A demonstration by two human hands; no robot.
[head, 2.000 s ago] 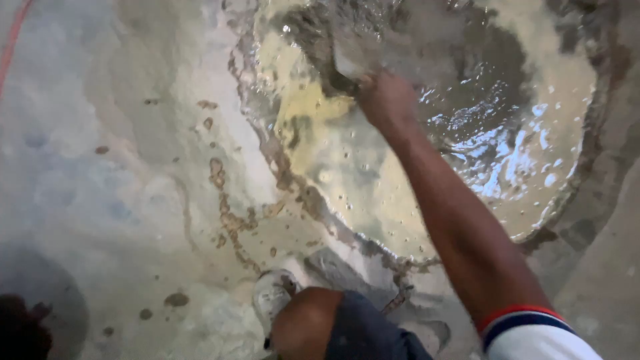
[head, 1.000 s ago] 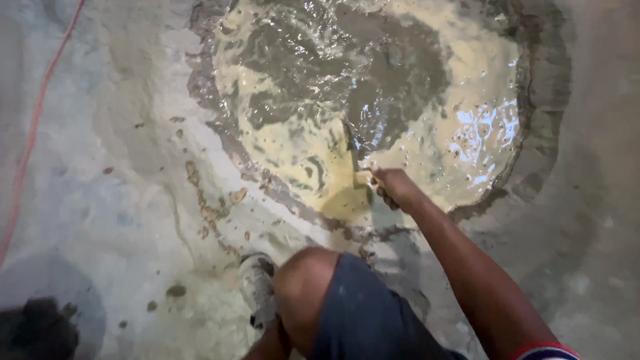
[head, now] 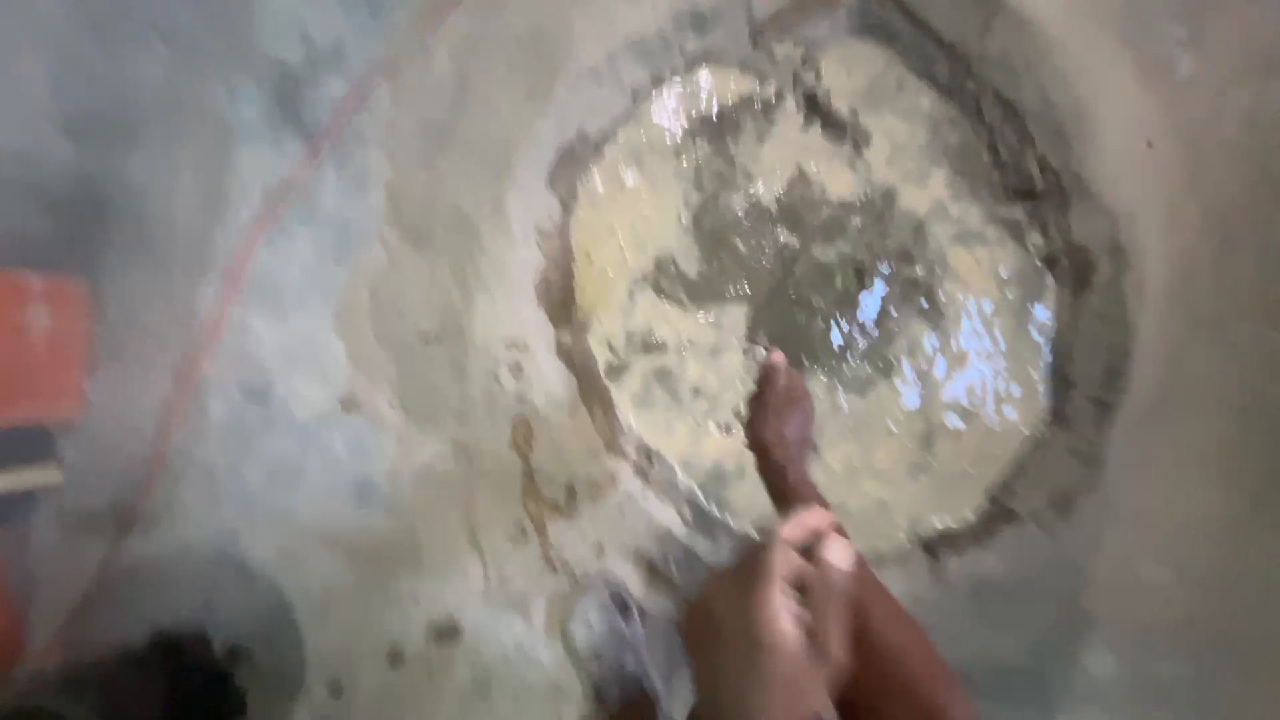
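Note:
A round, shallow pool of wet cement-like slurry (head: 690, 400), yellowish with a grey patch, lies on the floor within a rough dark rim (head: 585, 390). Over its near part, my right hand (head: 785, 415) is closed around a hand tool, of which only a small pale bit shows at the fingertips; the rest is hidden or blurred into the slurry. My left hand (head: 775, 605), fingers bent, is close to my right forearm at the pool's near edge. Blur hides whether it holds anything or touches the forearm.
A red line or cord (head: 245, 245) runs along the stained concrete floor (head: 430, 330) on the left. An orange object (head: 40, 345) stands at the left edge. My shoe (head: 625, 640) is just outside the pool's near rim, beside brown splashes. A dark shape and shadow lie at lower left.
My left hand has come into view beside my right forearm. The right hand still grips the tool over the slurry. The grey patch has changed shape. The view has shifted, showing the orange object.

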